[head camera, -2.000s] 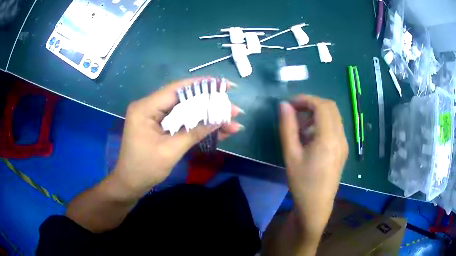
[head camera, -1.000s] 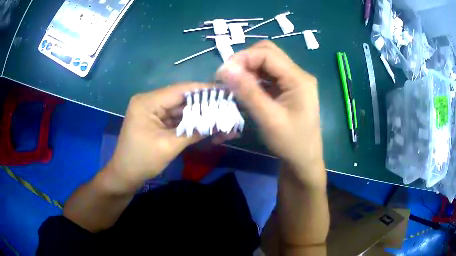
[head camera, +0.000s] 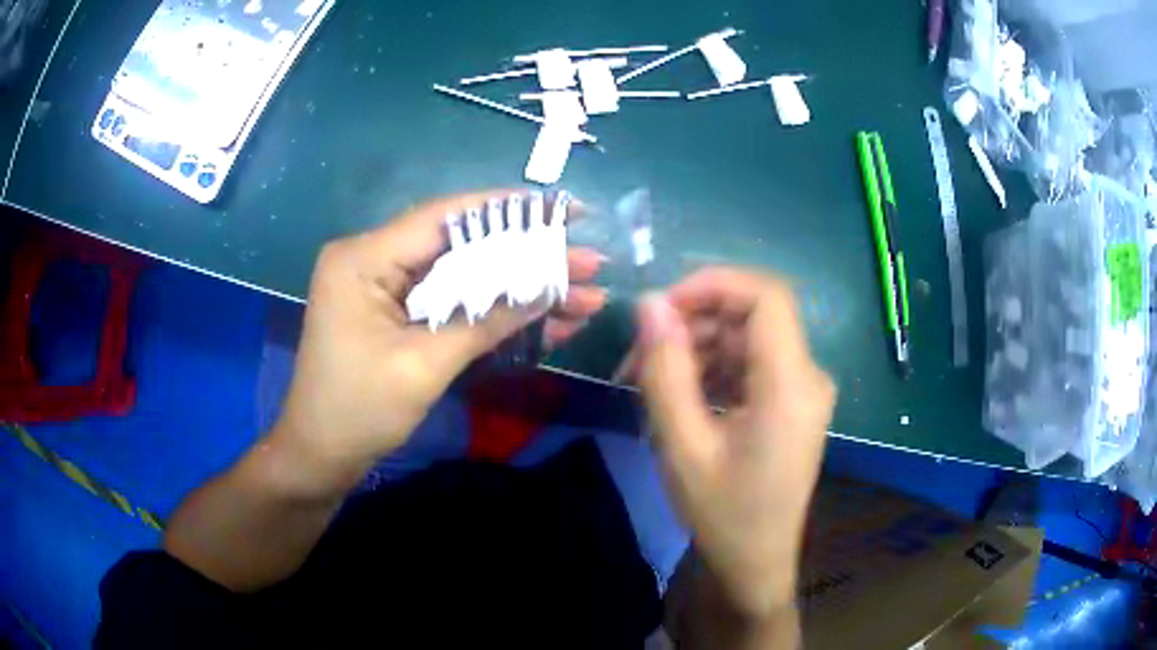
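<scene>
My left hand (head camera: 381,305) grips a fanned bunch of tabbed rods (head camera: 501,273), with several round ends in a row on top and ragged white tabs below. My right hand (head camera: 730,381) is to its right, apart from the bunch and blurred, fingers pinched together. A blurred tabbed rod (head camera: 642,244) shows just above its fingertips and seems held by them; its stem is hard to make out. Several loose tabbed rods (head camera: 596,86) lie crossed on the dark green mat (head camera: 381,114) beyond my hands.
A green knife-like tool (head camera: 882,229) and a steel strip (head camera: 947,241) lie at right. Beyond them are a lidded clear box (head camera: 1059,337), clear bags (head camera: 1021,95) and a purple tool (head camera: 936,28). A white panel (head camera: 209,89) lies at far left.
My right hand has moved from over the bunch's right end down and right, away from it. The lowest loose rod in the pile now lies at a different slant, its tab further toward me.
</scene>
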